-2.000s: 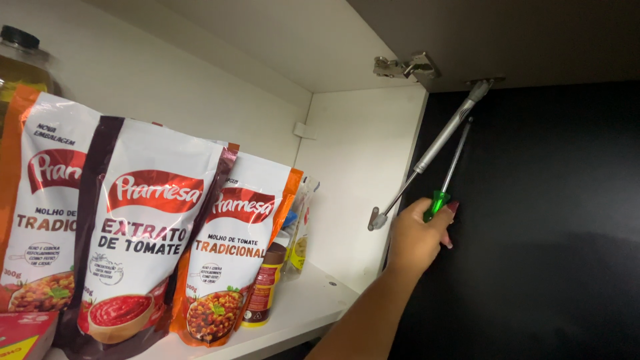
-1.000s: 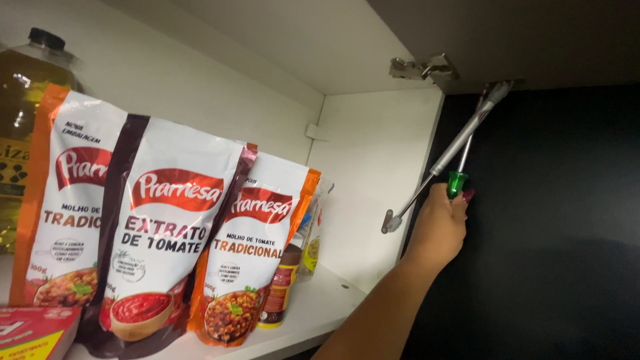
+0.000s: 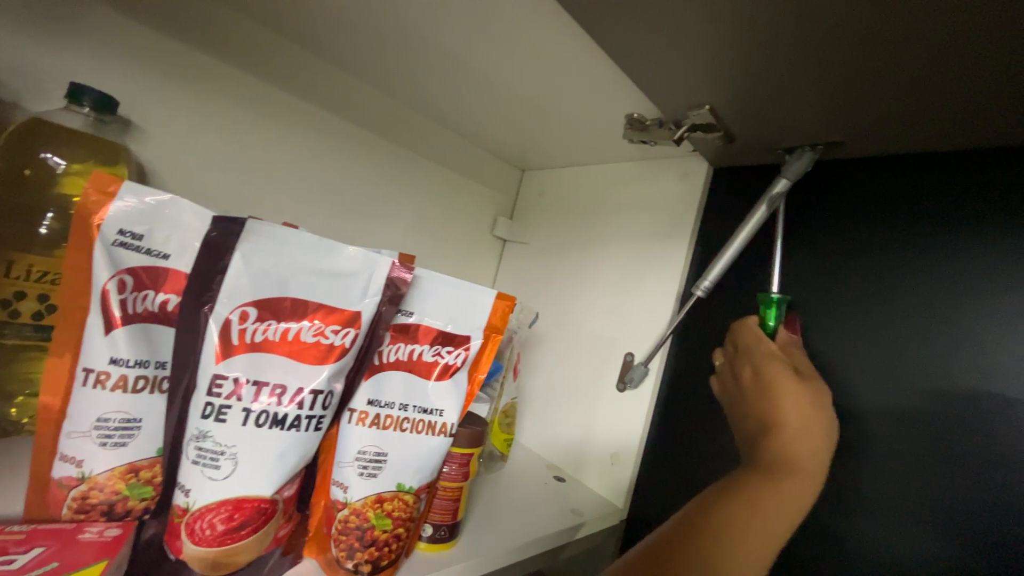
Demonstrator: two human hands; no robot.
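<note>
My right hand [image 3: 772, 384] grips the green handle of a screwdriver [image 3: 776, 256], whose metal shaft points up. The shaft's tip is hidden behind the upper end of a gas strut [image 3: 740, 240], near its bracket [image 3: 804, 152] on the underside of the raised cabinet door [image 3: 880, 72]. The strut slants down to a bracket [image 3: 626, 373] on the white cabinet side panel [image 3: 592, 272]. A metal hinge [image 3: 676, 128] joins the door left of the strut. My left hand is out of view.
Sauce pouches [image 3: 280, 360] stand on the white shelf [image 3: 528, 504]. Behind them are an oil bottle [image 3: 60, 176], a brown-capped container [image 3: 456, 488] and a plastic packet [image 3: 508, 392]. A red box [image 3: 64, 548] sits at lower left. A black surface [image 3: 920, 320] lies right of the cabinet.
The screwdriver's tip, in plain sight beside the strut two seconds ago, has moved up behind the strut's upper end. My right hand still holds the handle.
</note>
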